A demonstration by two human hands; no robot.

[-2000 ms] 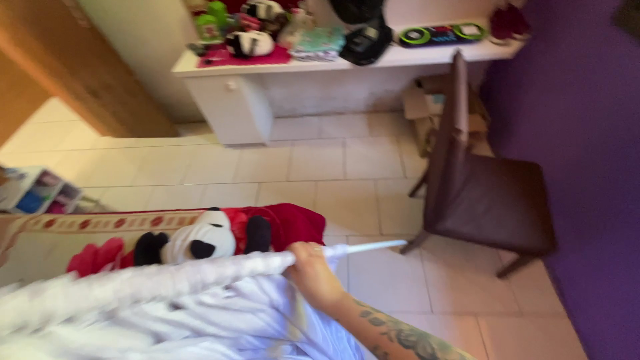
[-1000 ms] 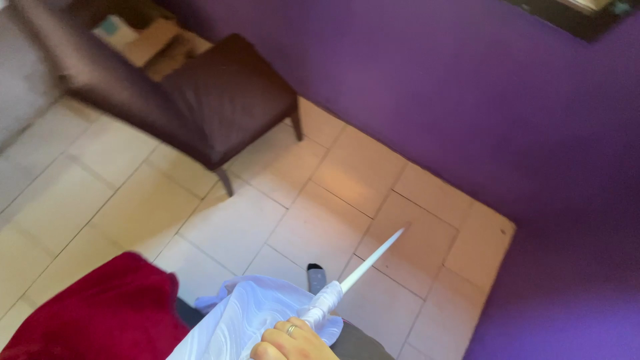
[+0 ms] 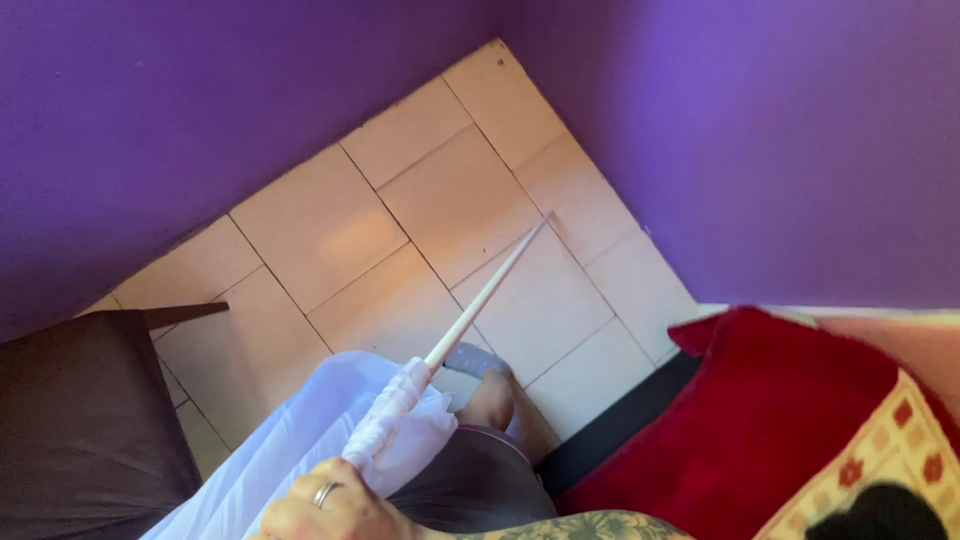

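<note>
My right hand (image 3: 337,502), with a ring on one finger and a tattooed forearm, is closed around a long white rod (image 3: 487,296) at the bottom of the view. Sheer white curtain fabric (image 3: 300,431) is gathered on the rod just beyond my fingers and hangs down on both sides. Past the gathers the rod is bare and points up and right, toward the room corner. My left hand is not in view.
Purple walls (image 3: 787,150) meet above the tiled floor (image 3: 420,195). A dark brown chair (image 3: 82,420) stands at the left. At the right, a red blanket (image 3: 675,442) with a patterned border lies over a dark-edged bed. My foot in a grey sock (image 3: 476,360) is below the rod.
The view has turned far to the right, from the desk and chair to the wall corner. My right hand still holds the rod and curtain, with the rod swung toward the corner.
</note>
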